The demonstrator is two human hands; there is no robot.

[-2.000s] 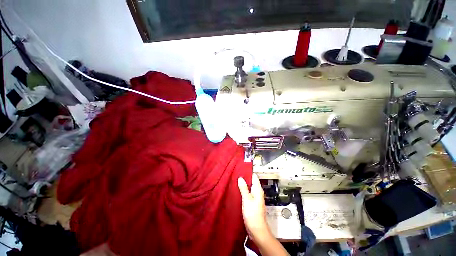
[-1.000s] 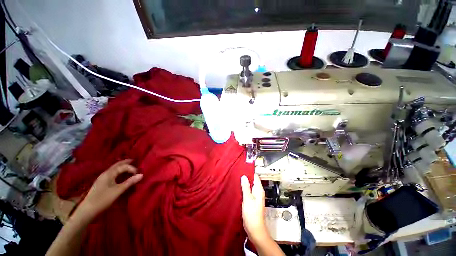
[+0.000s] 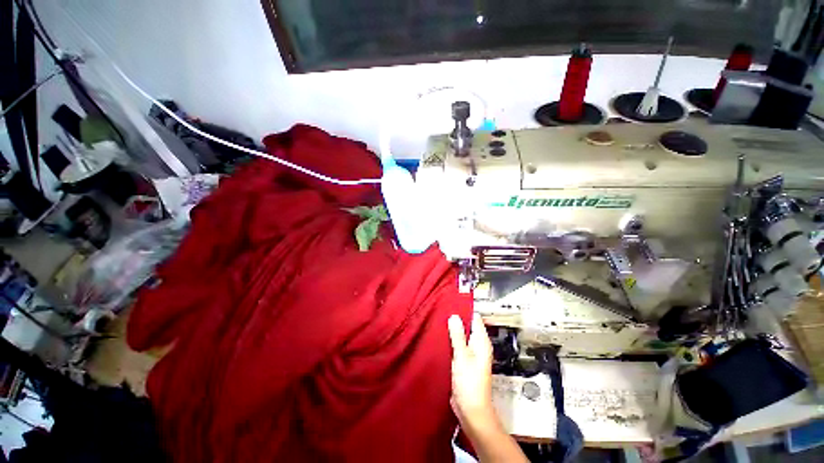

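Observation:
A large deep red garment [image 3: 307,298] lies heaped left of the cream coverstitch machine [image 3: 578,172]. Its right edge runs under the presser foot and needles [image 3: 466,274]. My right hand [image 3: 472,366] rests at this edge just below the needles, fingers pointing up, thumb side on the cloth; whether it pinches the edge is not clear. My left hand is not in view. A green scrap [image 3: 367,226] lies on the red cloth beside the white lamp [image 3: 407,210].
Red thread cones [image 3: 575,83] stand behind the machine head. A black pouch [image 3: 741,378] is right of the bed. Clear plastic [image 3: 122,262] and clutter lie at the left. A white cable crosses above the heap.
My left hand, over the cloth one second ago, has left the view. The heap's folds have shifted and more of the green scrap shows. My right hand stays beside the needles. The view has shifted slightly.

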